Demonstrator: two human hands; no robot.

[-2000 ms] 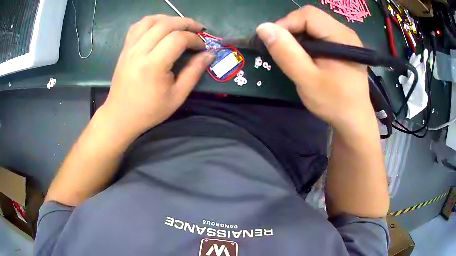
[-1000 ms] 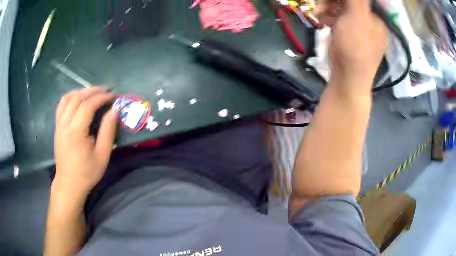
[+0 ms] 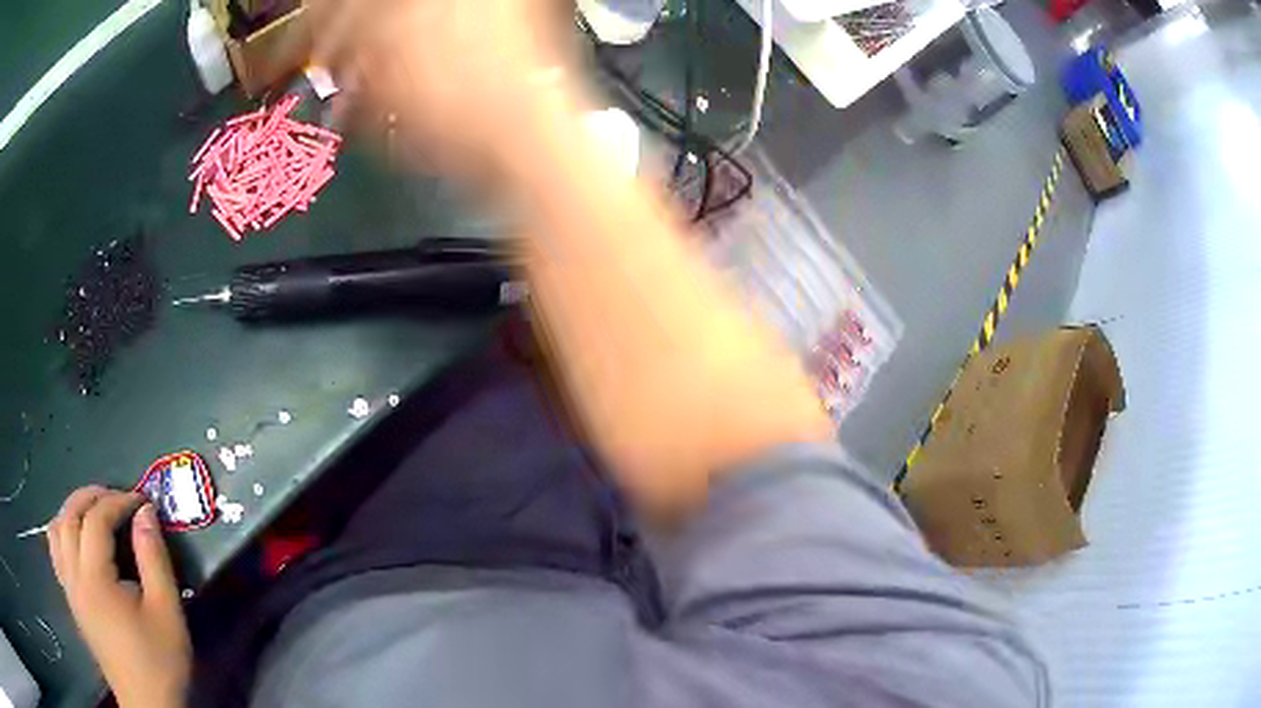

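Observation:
An open thermometer housing [image 3: 183,492] with a red rim and a blue-and-white inside lies at the bench's front edge, lower left. My left hand [image 3: 114,553] holds it from its left side, and a thin metal stem sticks out past the fingers. The black electric screwdriver [image 3: 374,282] lies on the green mat, its bit pointing left, with no hand on it. My right hand [image 3: 436,69] is a blur at the top, reaching over the bench near a small brown box. Whether its fingers hold anything cannot be told.
Pink-red sticks [image 3: 263,166] and small dark parts [image 3: 108,307] lie in piles. Tiny white parts [image 3: 232,454] are scattered near the housing. Black cords [image 3: 705,173] hang at the bench's right edge, above a clear ribbed tray [image 3: 774,263]. A cardboard box [image 3: 1010,463] stands on the floor.
The view has swung right. My right hand has let go of the screwdriver, which now lies on the mat, and has moved away over the bench. My left hand stays on the housing.

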